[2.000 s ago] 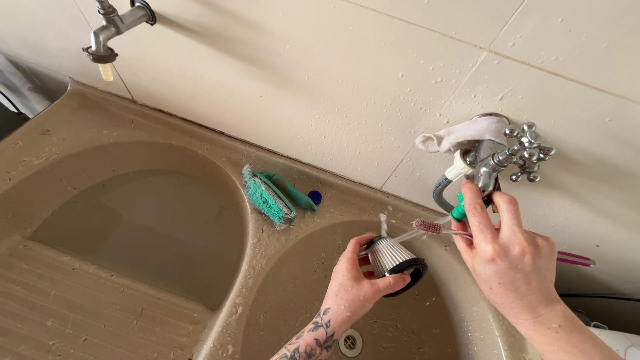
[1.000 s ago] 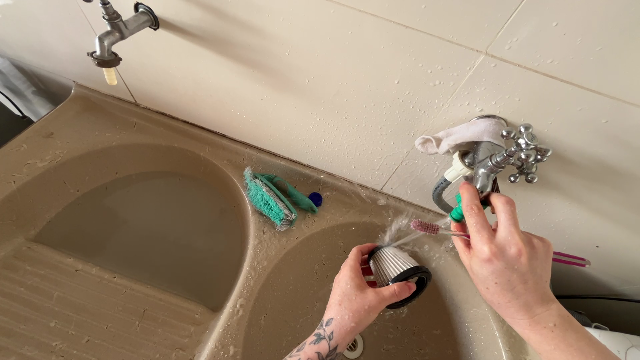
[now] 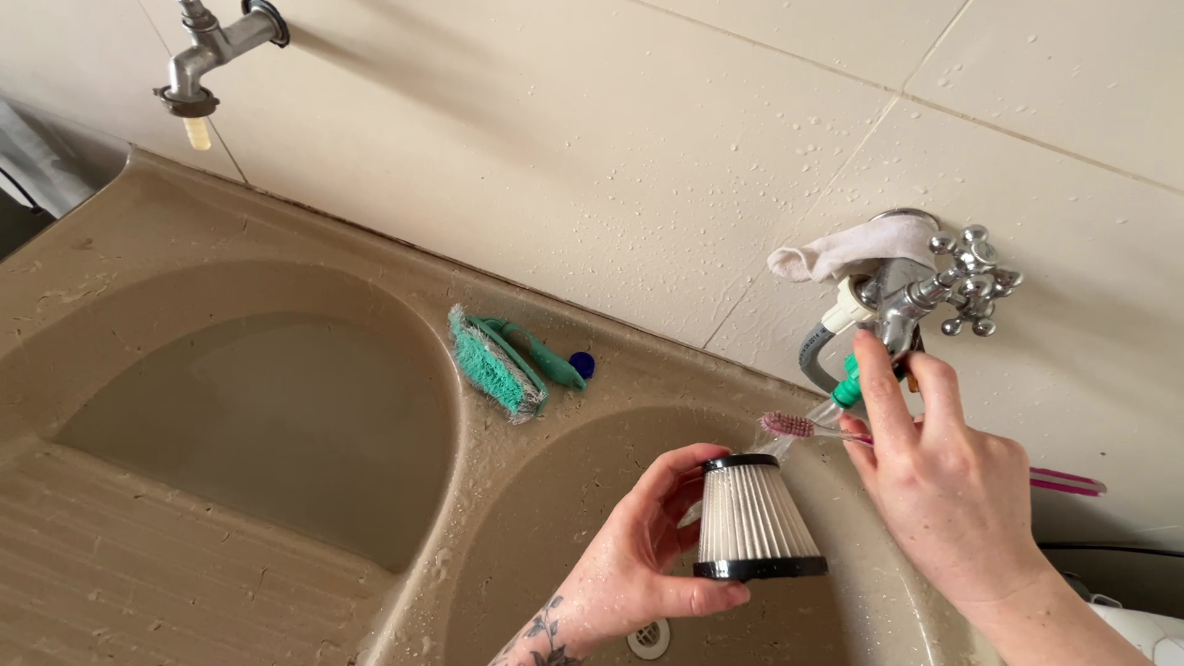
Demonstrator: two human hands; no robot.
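My left hand (image 3: 652, 546) grips a cone-shaped pleated filter (image 3: 760, 520) with black rims, its wide rim downward, over the right basin. Water runs from the green spout fitting (image 3: 846, 387) of the chrome tap (image 3: 899, 301) toward the filter's narrow top. My right hand (image 3: 943, 472) has its fingertips at this fitting and also holds a pink toothbrush (image 3: 788, 425), bristles pointing left and its handle passing behind the hand. A pale cloth (image 3: 856, 248) is draped on the tap's wall joint, and a grey hose (image 3: 814, 359) hangs from a white connector.
A green scrub brush (image 3: 499, 368) and a blue cap (image 3: 583, 364) lie on the ledge between the basins. Cloudy water (image 3: 259, 435) stands in the left basin, beside a ribbed washboard (image 3: 176, 564). Another tap (image 3: 208, 60) is at upper left. The right basin has a drain (image 3: 648, 638).
My left hand has turned the filter from a tilted pose to nearly upright, narrow end on top. My right hand remains at the tap fitting with the toothbrush.
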